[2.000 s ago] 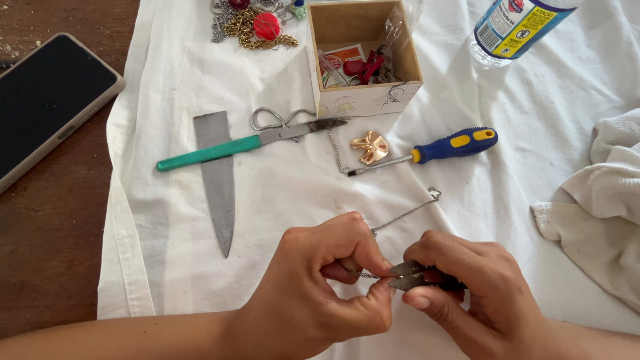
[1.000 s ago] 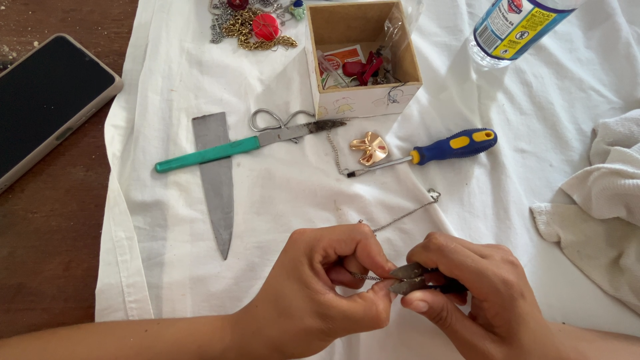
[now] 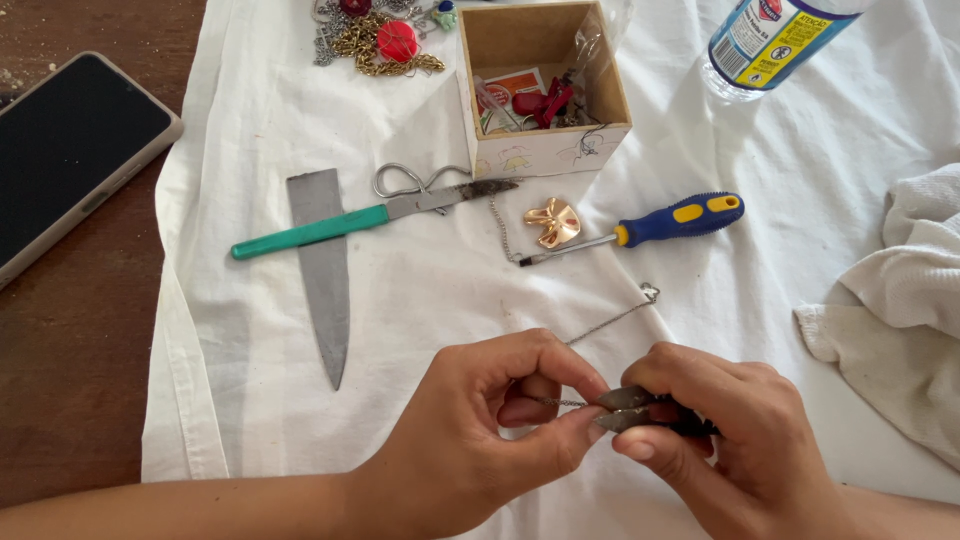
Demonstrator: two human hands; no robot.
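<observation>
My left hand [image 3: 495, 420] pinches a thin silver-coloured metal chain [image 3: 559, 403] between thumb and forefinger, at the jaws of dark metal pliers [image 3: 630, 409]. My right hand [image 3: 735, 435] is closed around the pliers, whose grips are mostly hidden by its fingers. Whether the jaws bite on the chain cannot be told. A stretch of thin chain [image 3: 611, 320] with a small openwork charm [image 3: 650, 293] at its end lies on the cloth beyond my hands. Farther off are a gold-coloured ornament [image 3: 553, 223] and a screwdriver [image 3: 679, 219] with a blue and yellow handle.
A green-handled knife [image 3: 315, 231] lies across a grey pointed blade [image 3: 324, 300], by a bent metal wire loop [image 3: 397, 176]. Behind stand an open wooden box [image 3: 551, 154] and a plastic bottle [image 3: 780, 45], with tangled chains [image 3: 364, 45] left of the box. A phone [image 3: 75, 150] and crumpled cloth [image 3: 915, 300] flank them.
</observation>
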